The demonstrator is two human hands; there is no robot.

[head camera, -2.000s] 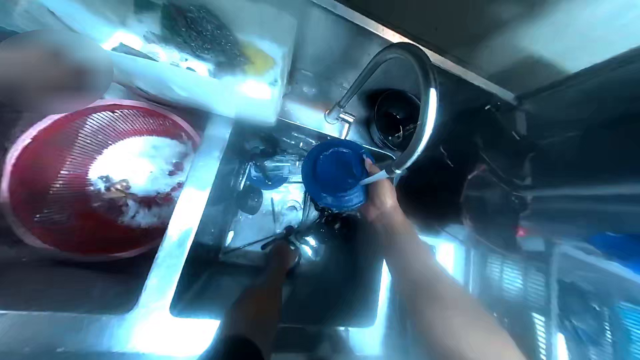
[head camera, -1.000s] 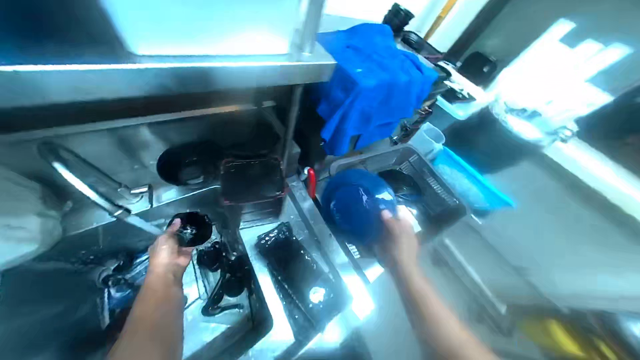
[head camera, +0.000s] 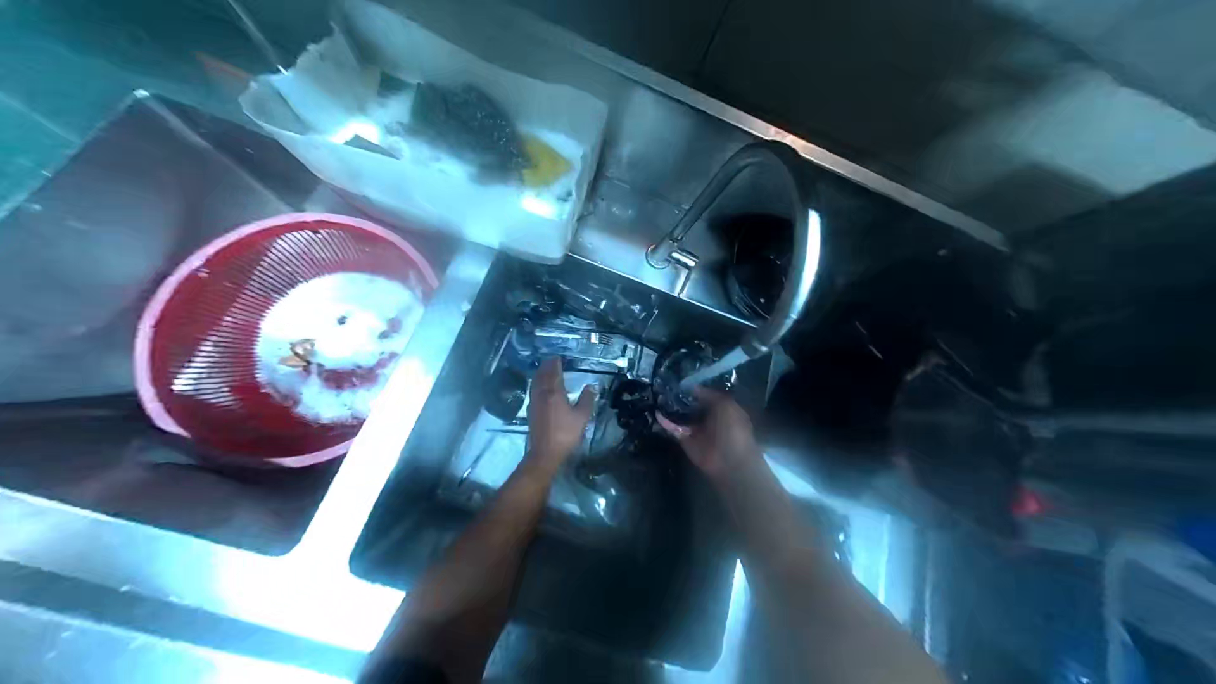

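My right hand [head camera: 708,432] grips a small dark bowl [head camera: 679,380] by its lower edge, with water from the curved metal faucet [head camera: 807,247] running into it. To its left, my left hand [head camera: 559,418] reaches down into the steel sink basin [head camera: 418,475], thumb and fingers apart, close to a heap of wet utensils [head camera: 579,347] and dark dishes. Nothing shows in its grasp. A dark piece [head camera: 632,399] lies between the two hands. The bottom of the heap is partly hidden and blurred.
A red plastic colander [head camera: 228,418] with whitish contents stands in the left basin. Behind it sits a white container [head camera: 427,199] holding a dark scrubber [head camera: 475,128] and a yellow item [head camera: 544,161]. A dark round bowl [head camera: 760,266] lies behind the faucet.
The blue bowl, held in my right hand in both earlier frames, is out of my grasp. The dark bowl, in my left hand a second ago, appears to be in my right. The view has swung back left.
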